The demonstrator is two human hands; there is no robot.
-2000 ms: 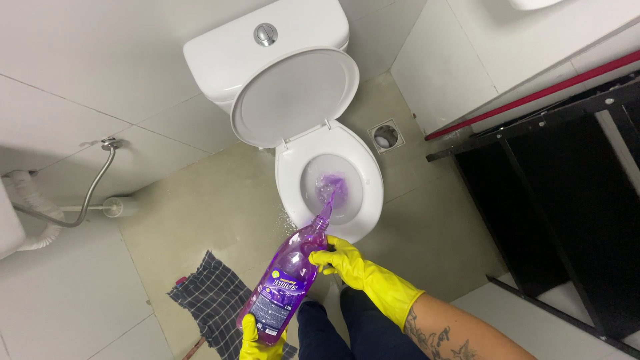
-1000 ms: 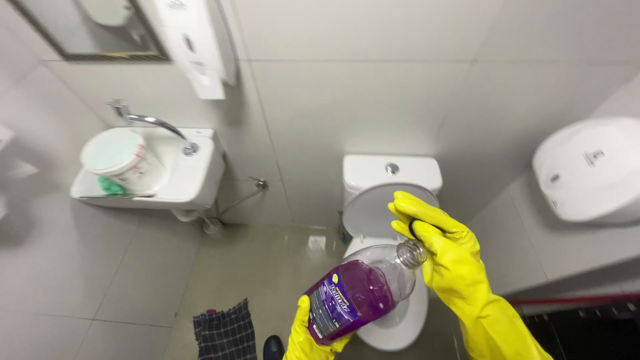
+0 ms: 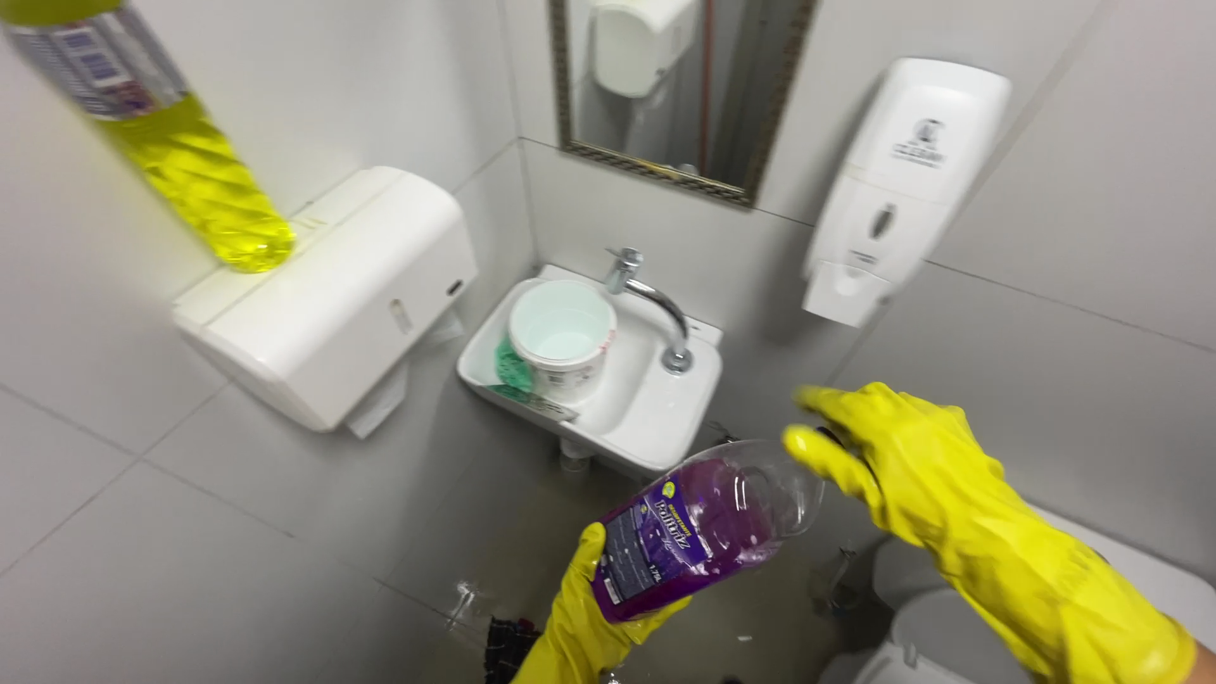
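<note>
My left hand (image 3: 603,617), in a yellow rubber glove, grips the lower end of a clear plastic bottle (image 3: 708,527) of purple disinfectant, which leans with its neck up to the right. My right hand (image 3: 879,461), gloved alike, is at the neck end with a dark cap (image 3: 828,439) between thumb and fingers. The fingers hide the neck, so I cannot tell whether the cap sits on it. Behind the bottle a white bucket (image 3: 562,332) stands in a small wall sink (image 3: 655,408), with a green sponge or cloth (image 3: 513,367) beside it.
A bottle of yellow liquid (image 3: 199,176) stands on the white paper towel dispenser (image 3: 332,294) at left. A chrome faucet (image 3: 655,299) curves over the sink. A soap dispenser (image 3: 902,190) and framed mirror (image 3: 665,95) hang on the wall. The toilet (image 3: 940,636) is at lower right.
Two seconds ago purple liquid ran from the tilted bottle into the toilet bowl; the bottle is now raised and no longer pouring. The view has swung left to the sink.
</note>
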